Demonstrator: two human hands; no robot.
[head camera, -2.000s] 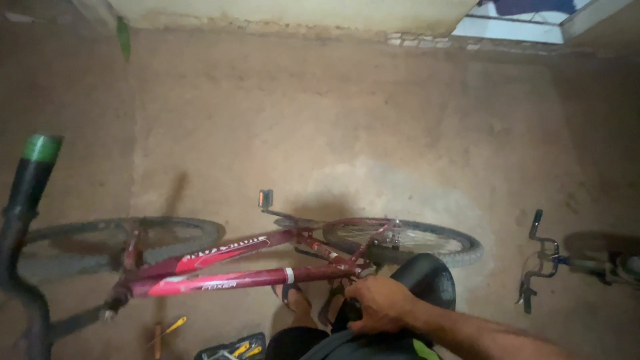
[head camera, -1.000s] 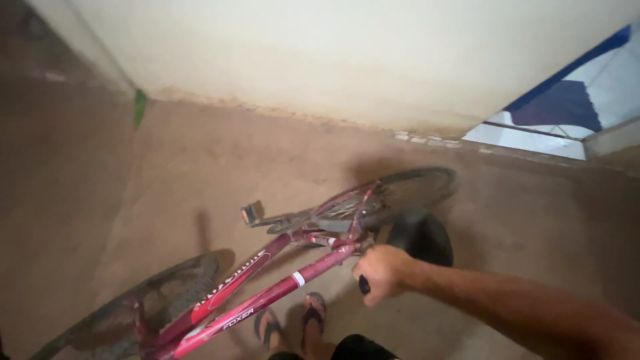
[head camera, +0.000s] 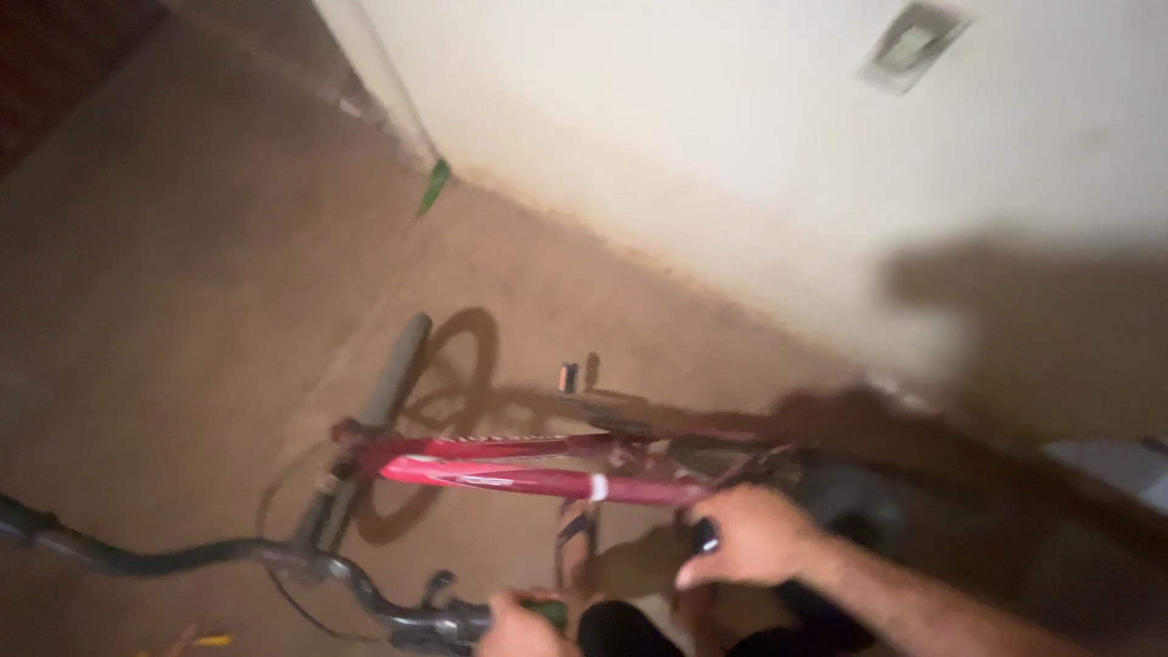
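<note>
A red bicycle frame (head camera: 538, 484) stands upright in front of me, its front wheel (head camera: 392, 392) turned sideways at the left. My right hand (head camera: 753, 538) is closed around the saddle end of the frame, by the seat post, with something small and dark showing between thumb and fingers. At the bottom centre my left hand (head camera: 525, 630) grips the green-ended handlebar grip (head camera: 550, 611). The black handlebar (head camera: 219, 552) reaches from there to the left edge. The dark saddle (head camera: 849, 511) is blurred beside my right wrist. A pedal (head camera: 568, 377) sticks out beyond the frame.
A pale wall (head camera: 730, 164) with a wall switch or socket plate (head camera: 915, 47) rises beyond the bicycle. A green leaf-like piece (head camera: 435, 186) lies at its corner. Something yellow (head camera: 214, 641) is on the brown floor at the lower left. My feet are just behind the frame.
My left hand has come into view, on the handlebar grip. The bicycle's front wheel and handlebar have turned. My right hand stays at the saddle end. The view has swung strongly.
</note>
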